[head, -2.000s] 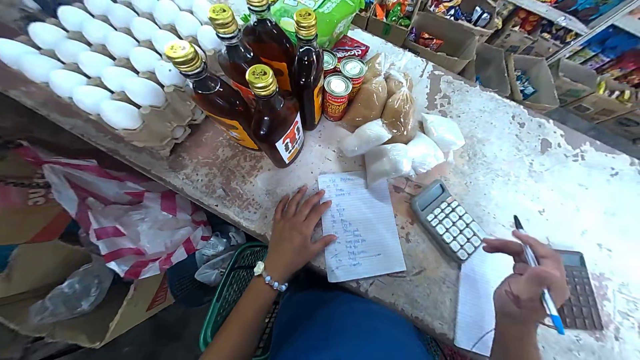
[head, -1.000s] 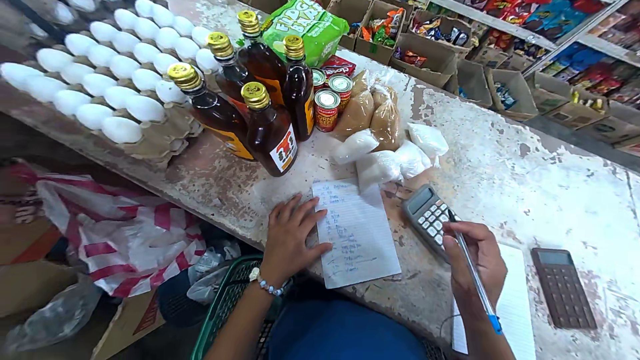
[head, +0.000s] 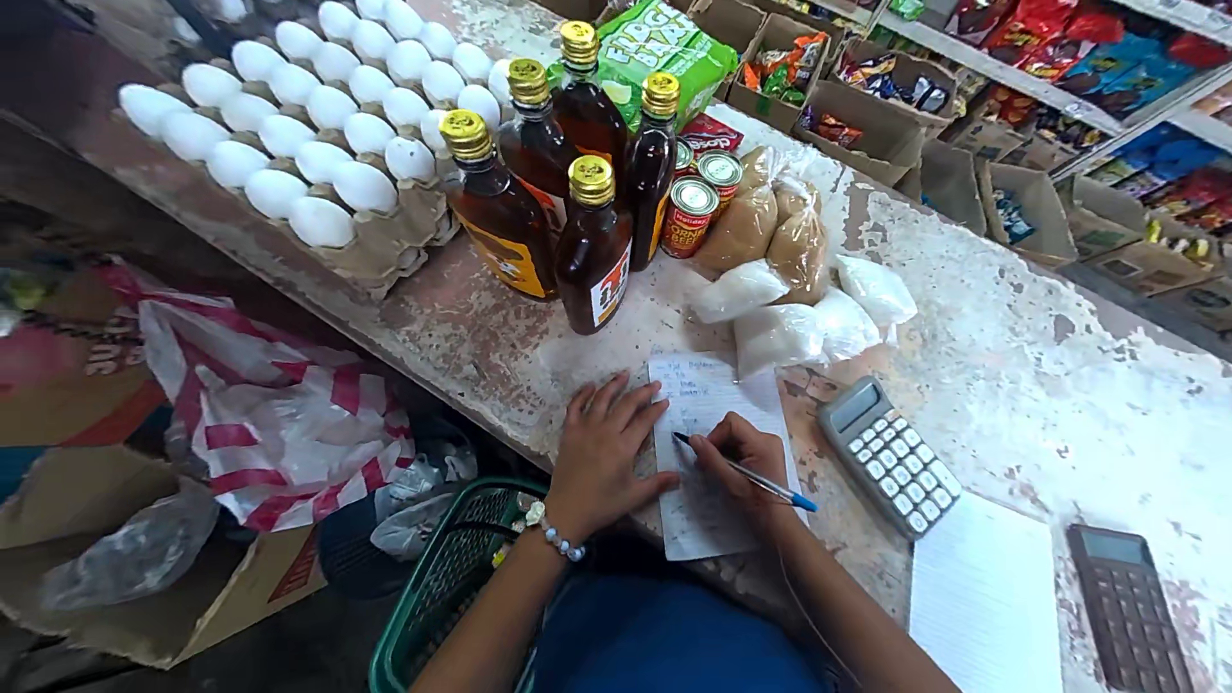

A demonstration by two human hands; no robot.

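Observation:
My left hand (head: 611,448) lies spread, palm down, across the left edge of a handwritten sheet of lined paper (head: 698,520). In my right hand (head: 746,457) is a blue-capped ballpoint pen (head: 770,484), its tip at the sheet's left part. A grey calculator (head: 890,457) rests just right of the paper. Beyond the sheet are clear plastic bags of white granules (head: 780,337), bags of brown granules (head: 741,226), cans of corned beef (head: 689,217) and several dark glass bottles with gold caps (head: 594,245).
Trays of white eggs (head: 322,221) stand at the back left. A second lined sheet (head: 987,597) and a brown calculator (head: 1131,606) lie at right. Below the counter's left edge are a green plastic basket (head: 423,597) and a striped plastic bag (head: 279,423). Cardboard boxes (head: 861,135) of snacks line the far side.
My right hand, with the pen, has moved left from the grey calculator onto the handwritten sheet. My left hand stays at the sheet's left edge.

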